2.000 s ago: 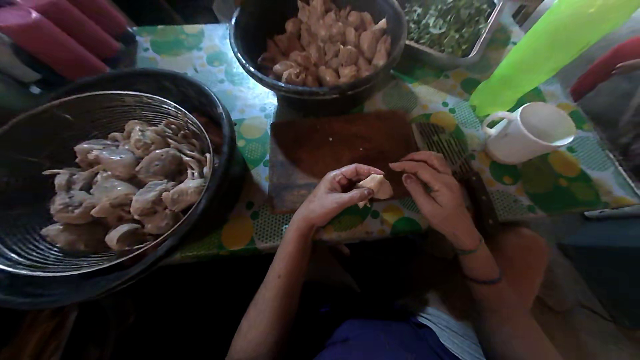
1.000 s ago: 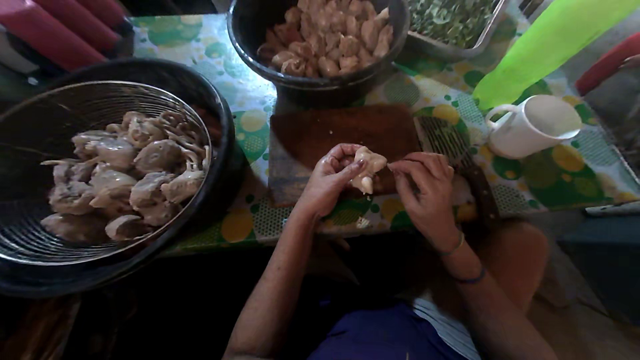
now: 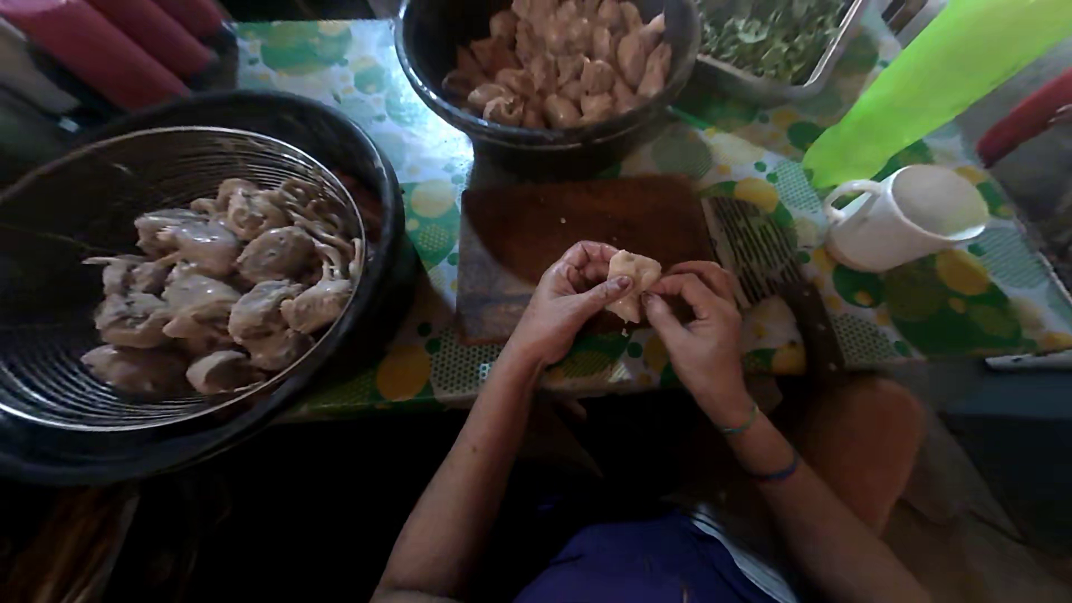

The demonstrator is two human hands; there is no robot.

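A small pale piece of meat [image 3: 634, 280] is between my hands, over the near edge of a brown cutting board [image 3: 578, 226]. My left hand [image 3: 578, 293] grips it from the left with thumb and fingers. The thumb and fingertips of my right hand [image 3: 695, 314] pinch its right side. A knife [image 3: 808, 322], its handle toward me, lies to the right of the board. Beyond the board stands a dark basin [image 3: 544, 138] full of similar pale pieces. At the left, larger greyish meat pieces [image 3: 276, 255] lie in a wire basket [image 3: 356, 213] set in a black tub [image 3: 389, 251].
A white mug [image 3: 904, 222] stands at the right, next to a bright green object [image 3: 913, 92]. A metal tray [image 3: 816, 79] of chopped greens is at the back. Red-pink containers [image 3: 109, 46] stand at the back left. The patterned tablecloth's front edge runs near my forearms.
My right fingers, a little apart from the piece two seconds ago, now pinch its side. The piece has turned in my left hand and shows a broader face.
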